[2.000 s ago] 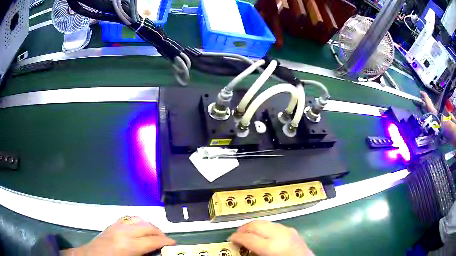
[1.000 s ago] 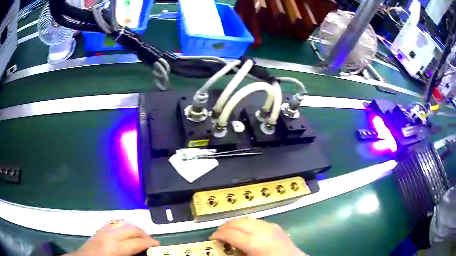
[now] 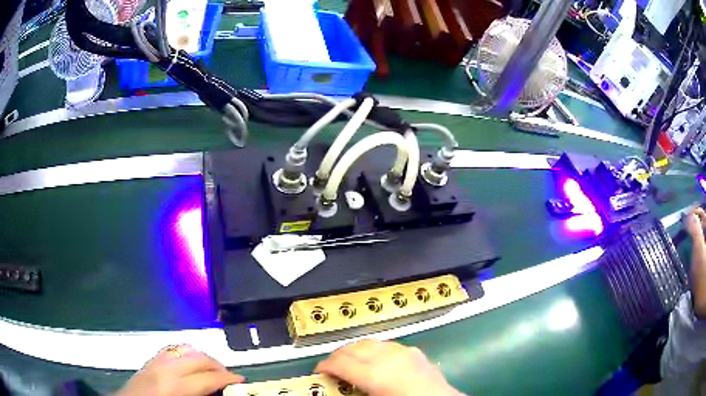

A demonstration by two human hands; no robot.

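A gold fixture bar [image 3: 290, 386] with a row of round holes lies at the bottom edge, partly cut off. My left hand [image 3: 182, 373] is at its left end and my right hand [image 3: 387, 368] covers its right end; both hold it. Both hands are cut off by the lower edge. Another gold bar [image 3: 379, 307] with several round holes rests along the front of the black UV lamp unit [image 3: 371, 267]. Thin silver tweezers [image 3: 348, 240] and a white paper piece [image 3: 288, 264] lie on the unit. Violet light glows at its left end.
White hoses [image 3: 364, 143] and black cables [image 3: 271, 108] rise from the unit. A black fixture bar [image 3: 19, 278] lies on the green belt [image 3: 101, 247] at left. Blue bins [image 3: 317, 76] and a fan [image 3: 522, 62] stand behind. Another person's arm [image 3: 697, 259] shows at right, near a second violet-lit unit [image 3: 608, 189].
The view has shifted, so the lamp unit sits further left. The black bar at left has come further into view. The dark piece near the second unit is closer to its glow. Both hands still hold the bar.
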